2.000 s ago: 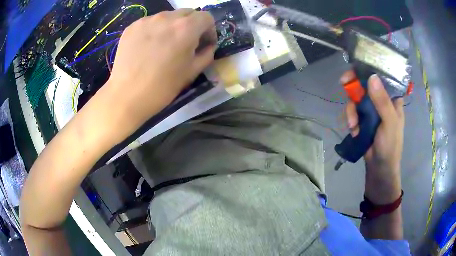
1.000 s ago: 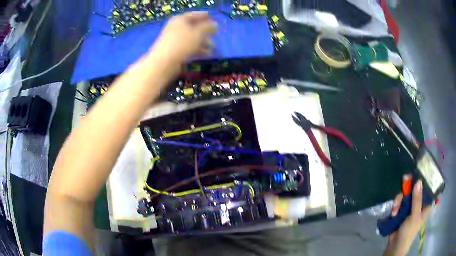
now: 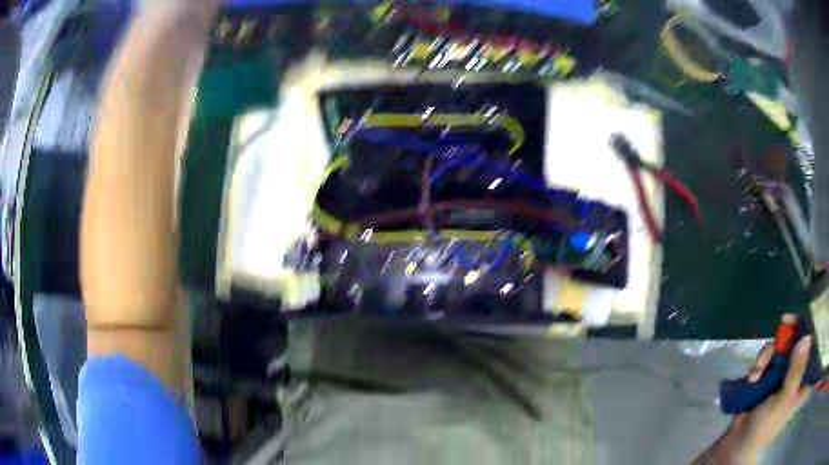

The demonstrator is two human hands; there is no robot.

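Note:
The black socket housing (image 3: 409, 281) lies on the white board (image 3: 264, 200), blurred, with yellow-green wire loops (image 3: 436, 120), a blue wire (image 3: 400, 139) and a brown wire (image 3: 427, 186) across it. A small board with a bright blue component (image 3: 580, 240) is at its right end. My right hand (image 3: 784, 381) holds the soldering gun by its dark grip (image 3: 754, 386) at the lower right, away from the housing; its body is cut off by the right edge. My left arm reaches up along the left side; the hand is cut off or blurred at the top edge, its fingers not seen.
Red-handled cutters (image 3: 673, 192) lie at the white board's right side. Component boards (image 3: 482, 59) are behind the housing, before a blue sheet (image 3: 527, 9). A tape roll (image 3: 686, 50) and a thin silvery tool (image 3: 650, 93) are at the upper right. The green mat (image 3: 700, 291) surrounds the board.
The view has shifted, so the housing shows higher and further right. My left arm has moved left, from over the blue sheet to the far left. My right hand still holds the gun at the right.

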